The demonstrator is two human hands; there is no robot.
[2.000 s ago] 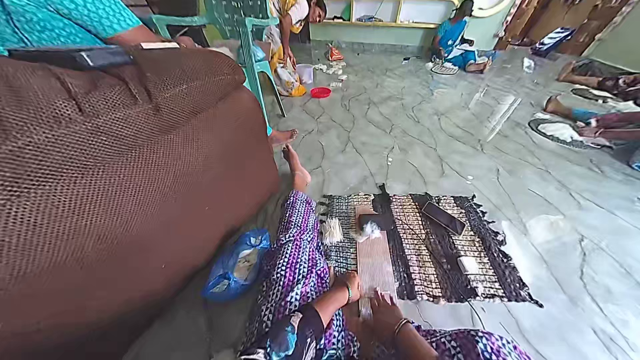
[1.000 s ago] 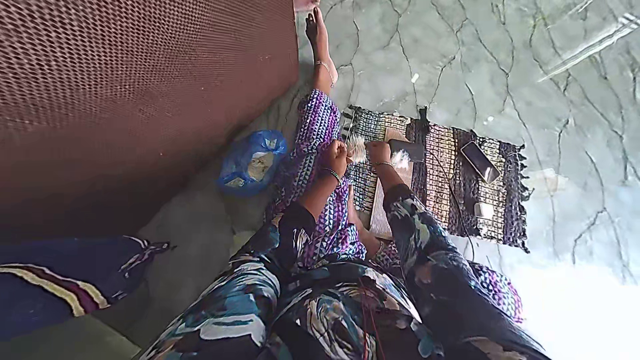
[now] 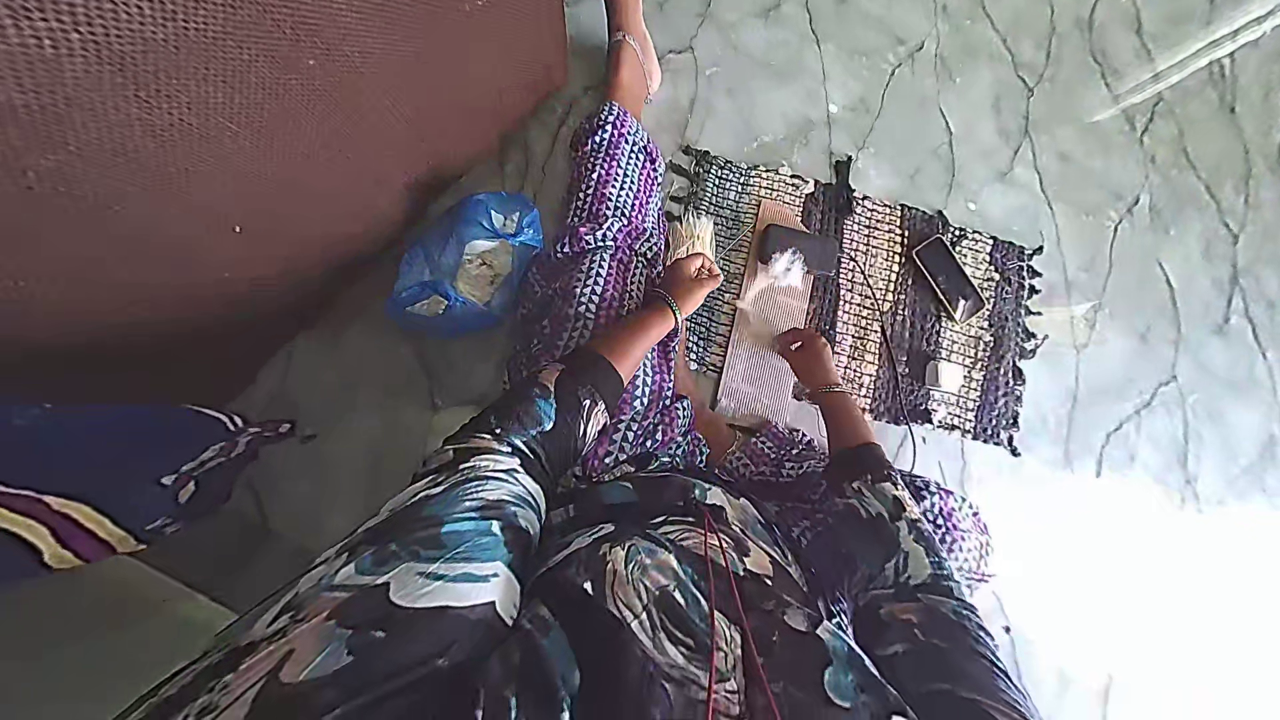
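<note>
My left hand is closed round one end of a thin stick, just below a bundle of pale thin sticks at the woven mat's left edge. My right hand pinches a wisp of white fibre, probably cotton, over a ridged board. A tuft of white fluff lies across the board and a dark flat case. Below the fluff, thin pale strands stretch toward my right hand. The fingertips of both hands are partly hidden.
The striped woven mat bears a smartphone, a small white block and a dark cable. A blue plastic bag with pale contents lies left of my outstretched leg. A brown woven-textured piece of furniture fills the upper left; dark blue cloth lies below it.
The view has tilted down strongly from the room. My hands, close together near the bundle one second ago, are now apart, with the right hand lower over the board.
</note>
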